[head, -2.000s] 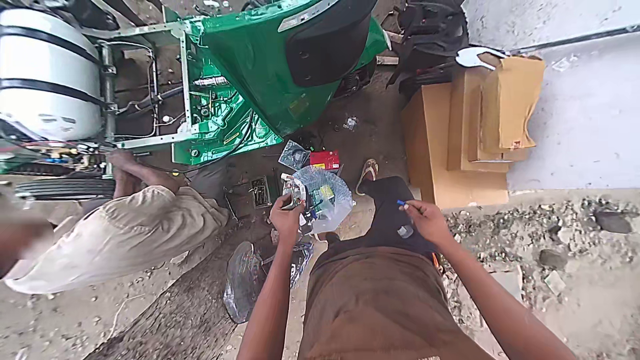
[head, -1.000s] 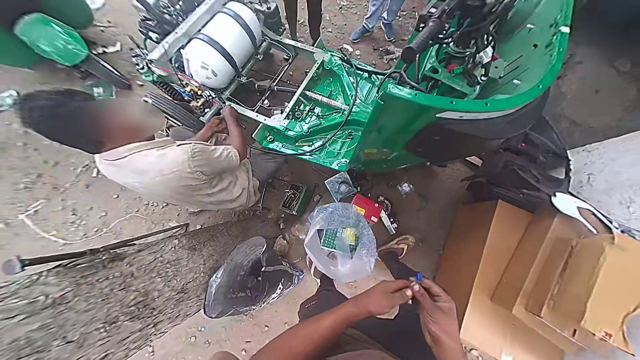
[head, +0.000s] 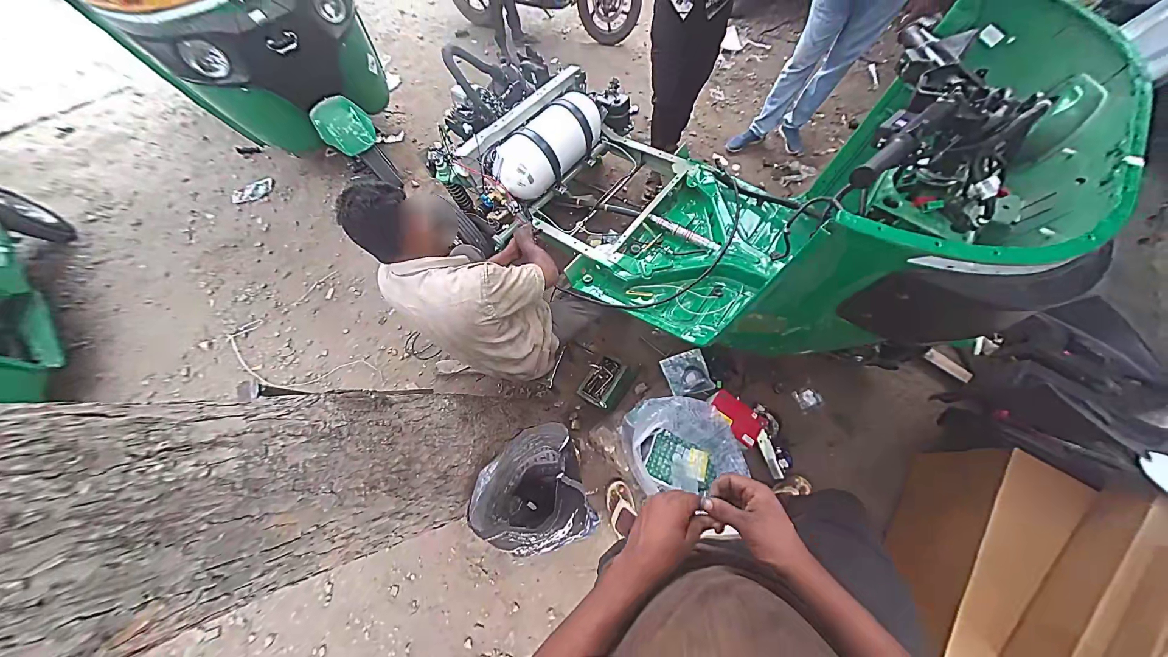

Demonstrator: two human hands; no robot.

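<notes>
My left hand (head: 671, 525) and my right hand (head: 750, 513) meet fingertip to fingertip in front of my lap. Between them is a small item (head: 703, 502), mostly hidden by the fingers and too small to name. Just beyond the hands lies a clear plastic bag (head: 639, 429) with a green, grid-like piece and a yellow label in it. A red box (head: 739, 417) is beside the bag on its right, and a flat clear packet (head: 688, 372) lies behind it. A green metal box of tools (head: 606, 381) is farther left.
A dark plastic bag (head: 525, 497) stands open at left, by a tree trunk (head: 228, 502). Cardboard boxes (head: 958, 529) are at lower right. Ahead is a green three-wheeler body (head: 821, 292) with a white gas cylinder (head: 547, 146); a person (head: 479, 310) crouches beside it. Others stand behind.
My hands were apart two seconds ago, with a small blue item in the right one; they have come together. The view has swung widely.
</notes>
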